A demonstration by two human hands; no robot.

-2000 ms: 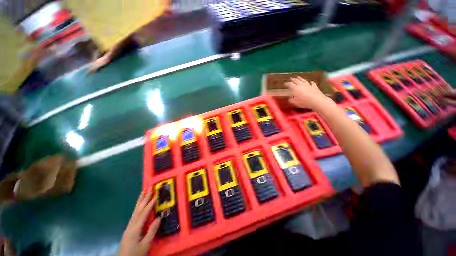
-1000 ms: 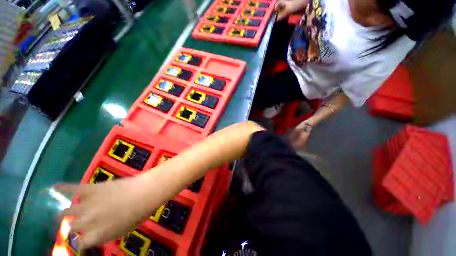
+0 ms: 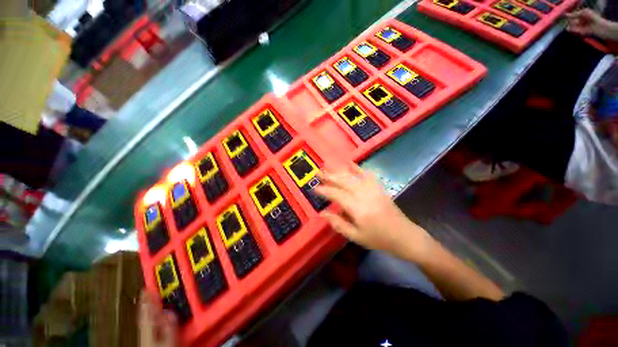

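Note:
A red tray (image 3: 257, 223) holds two rows of black keypad phones with yellow screen frames. Two phones at the far left of its back row, one of them this phone (image 3: 153, 221), have lit bluish screens and bright glare at their top edges. My right hand (image 3: 359, 207) is over the tray's right end, fingers spread, fingertips at the lower part of the front-row end phone (image 3: 303, 169), which lies in its pocket. My left hand (image 3: 157, 324) is blurred at the tray's near left corner; its fingers are unclear.
A second red tray (image 3: 467, 66) adjoins on the right, with several phones, some screens lit, and bare pockets. A third phone tray (image 3: 518, 42) lies beyond, with another person's hand (image 3: 591, 24) beside it. Brown boxes (image 3: 101, 298) stand at lower left. The green belt runs behind.
The view has swung back left from the neighbouring person. My right hand has moved from the glaring phones to the opposite end of the tray. My left hand has come into view.

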